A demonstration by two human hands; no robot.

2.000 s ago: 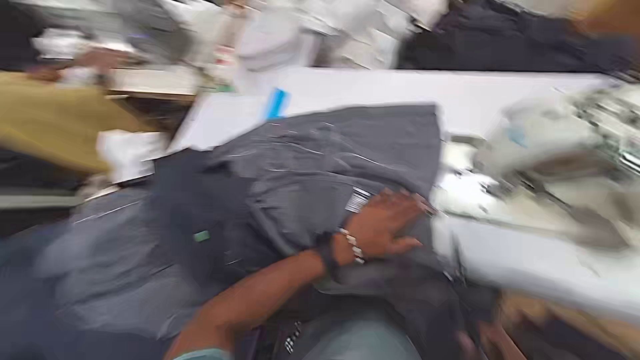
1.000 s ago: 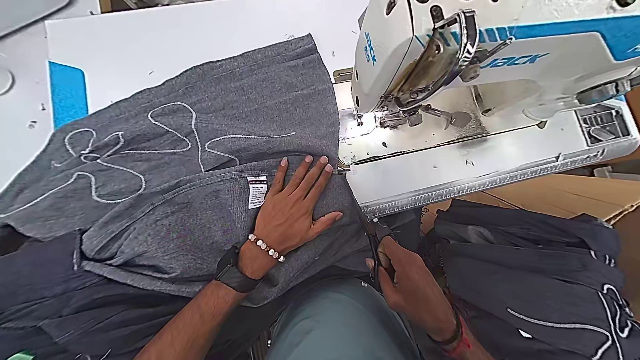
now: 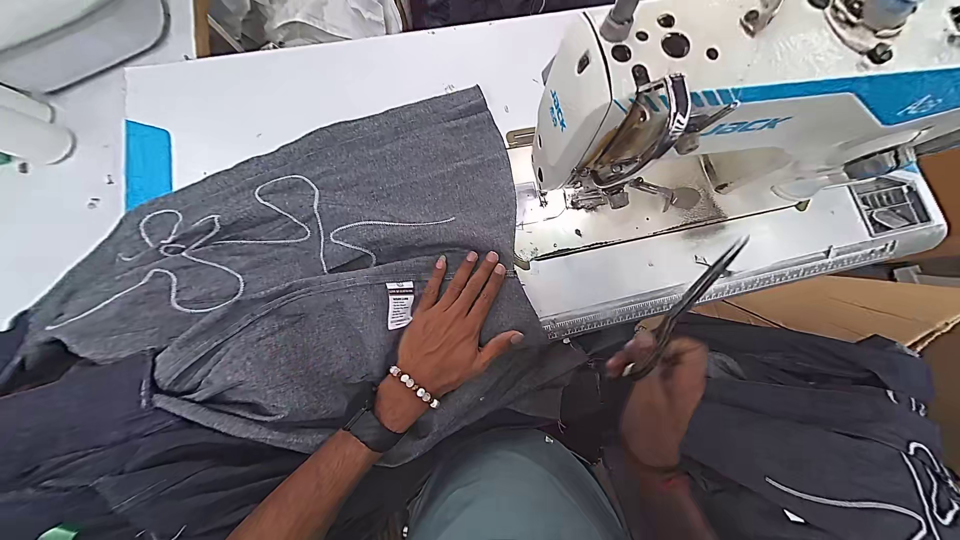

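Observation:
Flat on a dark grey garment (image 3: 405, 180) with white curling stitching lies my left hand (image 3: 448, 330), palm down, fingers slightly spread, just right of a small white care label (image 3: 400, 305). The garment spreads over the white sewing table and hangs down toward my lap. My right hand (image 3: 660, 382), somewhat blurred, holds a pair of scissors (image 3: 694, 296) whose blades point up and to the right, over the table's front edge. A Jack sewing machine (image 3: 675, 112) stands behind; its needle and presser foot area is right of the garment's edge.
Another dark garment with white stitching (image 3: 810, 442) lies at the lower right, beside a cardboard box (image 3: 832, 304). A ruler strip (image 3: 720, 292) runs along the table's front edge. Dark fabric (image 3: 67, 442) fills the lower left. White material (image 3: 315, 22) lies beyond the table.
My right hand has lifted the scissors away from the garment's right edge, up and to the right. My left hand stays on the fabric by the label. The view has shifted since two seconds ago.

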